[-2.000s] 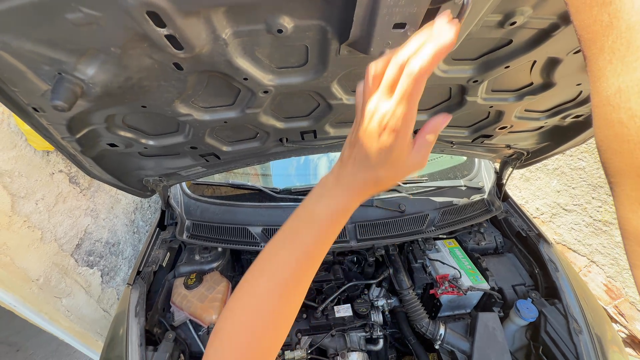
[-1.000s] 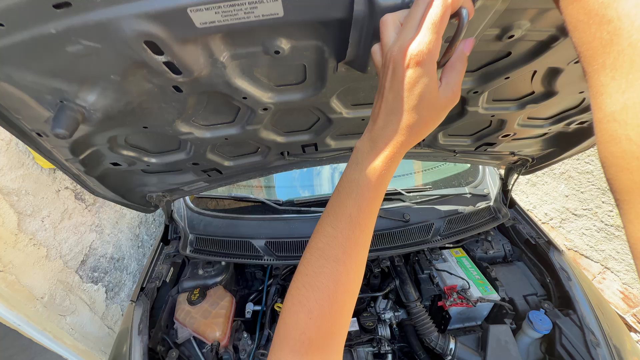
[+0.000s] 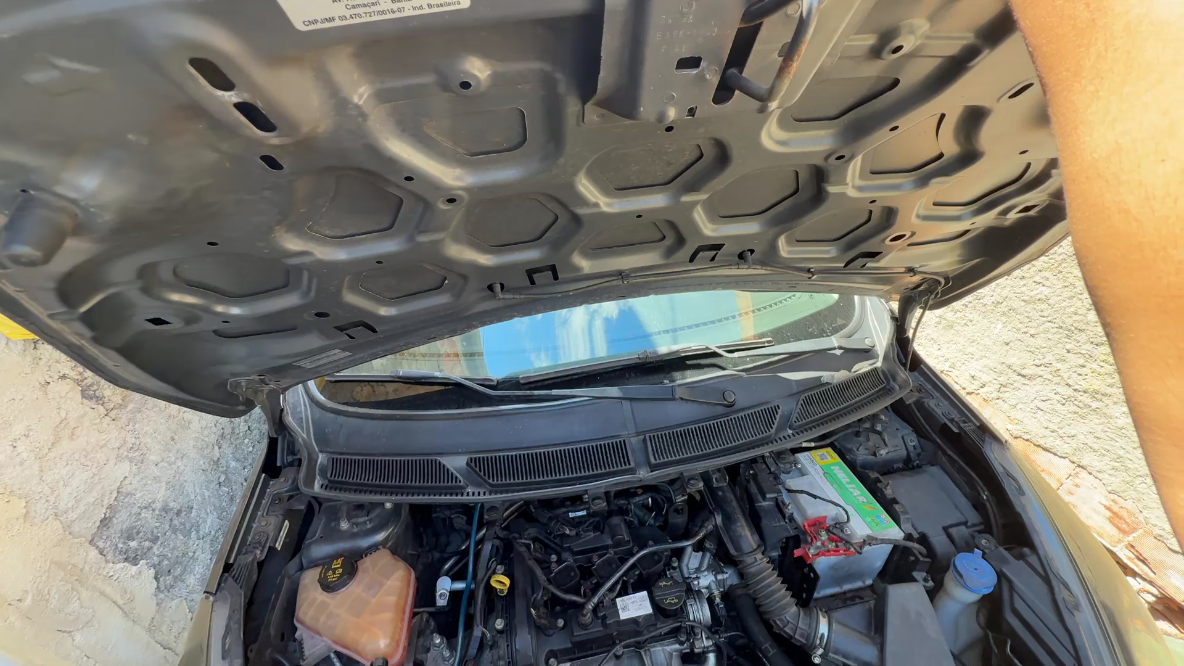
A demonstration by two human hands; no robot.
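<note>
The raised hood (image 3: 518,213) of a dark car fills the upper view, its ribbed metal underside facing me. A metal striker loop (image 3: 786,60) is at its top. At the right edge my right forearm reaches up past the hood; the hand is beyond the frame. My left hand is out of view. Below lies the engine (image 3: 610,555), with a battery (image 3: 842,523) with a red terminal cover to its right. A coolant tank (image 3: 356,606) with a black cap is at left, and a yellow dipstick ring (image 3: 500,584) stands nearer the middle.
The windshield (image 3: 601,328) and wipers lie behind the black cowl grille (image 3: 550,462). A blue-capped washer fluid filler (image 3: 971,573) is at lower right. Hood hinges stand on both sides. Rough masonry walls (image 3: 111,490) flank the car.
My left hand was at the hood's striker loop one second ago and has now left the view. The right forearm still reaches up at the right edge.
</note>
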